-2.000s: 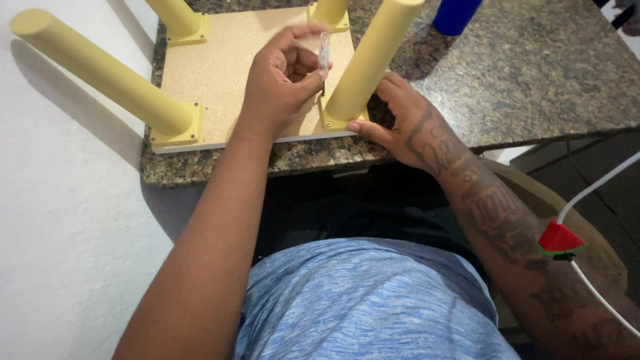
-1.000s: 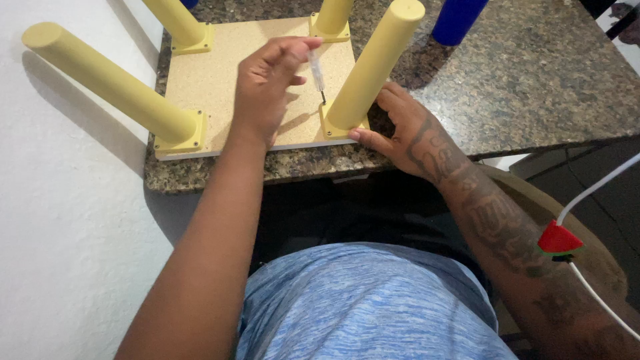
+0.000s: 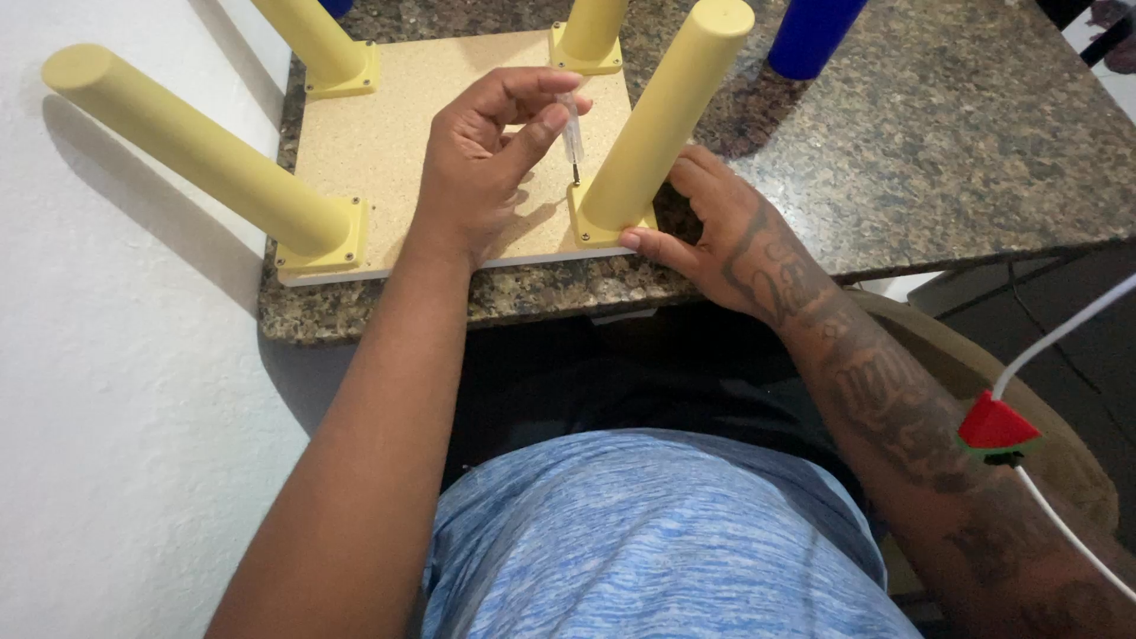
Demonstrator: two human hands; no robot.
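A particleboard panel lies flat with four yellow legs standing up from it on screwed square plates. My left hand grips a small screwdriver with a clear handle between thumb and fingers. Its tip meets a screw at the corner of the near right leg's plate. My right hand rests around the base of that near right leg, thumb on the plate's front corner and fingers behind it. The near left leg leans outward toward the wall.
The panel sits at the left front edge of a speckled granite countertop, beside a white wall. A blue cup stands behind on the right. A white cable with a red piece hangs at the right, over my right forearm.
My left fingers have shifted around the screwdriver's handle, which stays at the same leg plate. The right hand remains at the leg's base.
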